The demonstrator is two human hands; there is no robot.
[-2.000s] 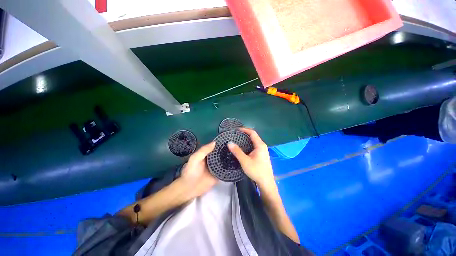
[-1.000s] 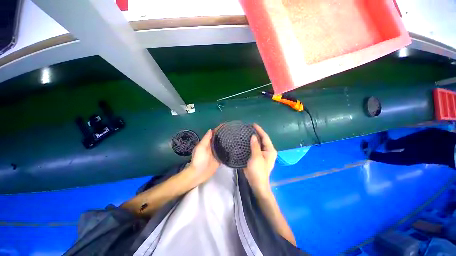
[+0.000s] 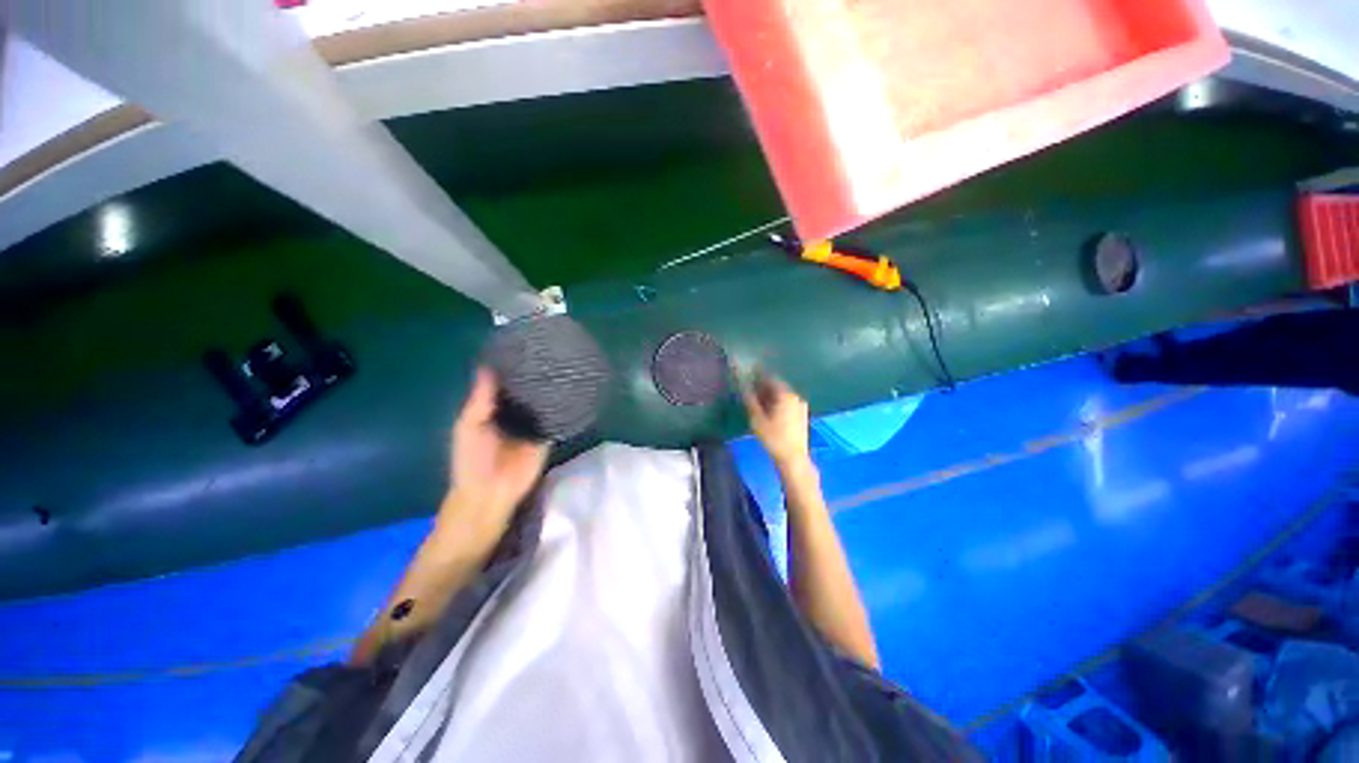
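Observation:
My left hand (image 3: 498, 450) holds a round dark dish (image 3: 552, 373) with a honeycomb of small holes by its lower left side, just below the foot of the shelf post. The dish is slightly blurred and hides the bench spot under it. A second round dark dish (image 3: 690, 368) lies on the green bench to its right. My right hand (image 3: 777, 418) is just right of that second dish. It is small and blurred, with the fingers partly spread, and no held thing shows in it.
A black bracket (image 3: 279, 383) lies to the left. The shelf post (image 3: 388, 187) stands behind the held dish. An orange screwdriver (image 3: 853, 264) with a black cord lies below the salmon-red tray (image 3: 835, 164). Farther right are a round dark piece (image 3: 1113, 263), a red tray (image 3: 1329, 239) and a person's dark-clothed limb (image 3: 1252, 352).
My left hand has moved left with the dish, which now covers where the speck-filled dish lay. My right hand has let go of the held dish. The second bench dish is now uncovered.

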